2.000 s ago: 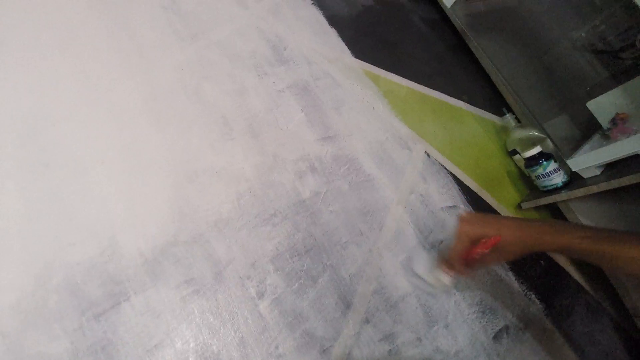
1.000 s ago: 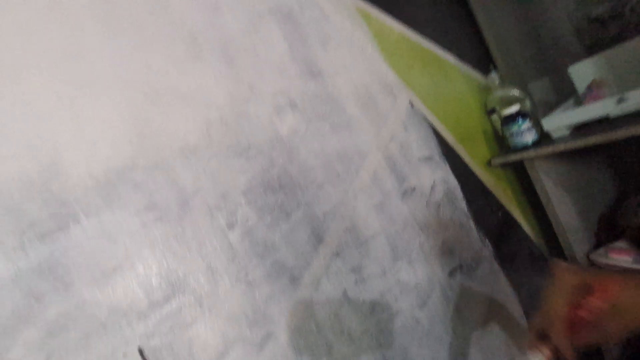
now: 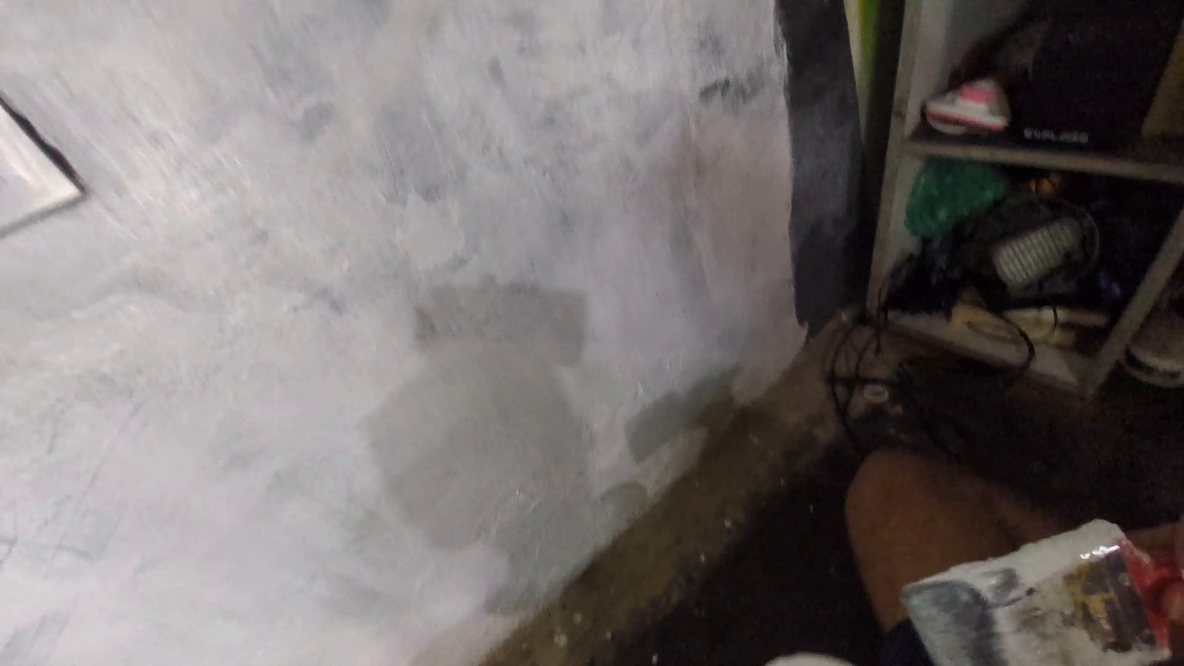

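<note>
A wide flat paintbrush [image 3: 1027,601], its bristles coated in white and grey paint, is at the bottom right. My right hand [image 3: 1167,541] is only partly visible at the right edge, closed around its red handle. The brush is apart from the wall [image 3: 277,370], which carries streaky white paint over darker patches. A shadow lies across the lower wall. My left hand is out of view.
An open shelf unit [image 3: 1045,162] at the upper right holds a shoe, a green bag [image 3: 953,196] and cables. Dark cables trail on the floor. A bare knee [image 3: 916,527] is near the brush. A white rim [image 3: 807,660] shows at the bottom edge; a framed item [image 3: 37,180] is far left.
The view has swung down toward the wall's foot. My right hand, earlier against the white surface with something red in it, is now away from it with the brush.
</note>
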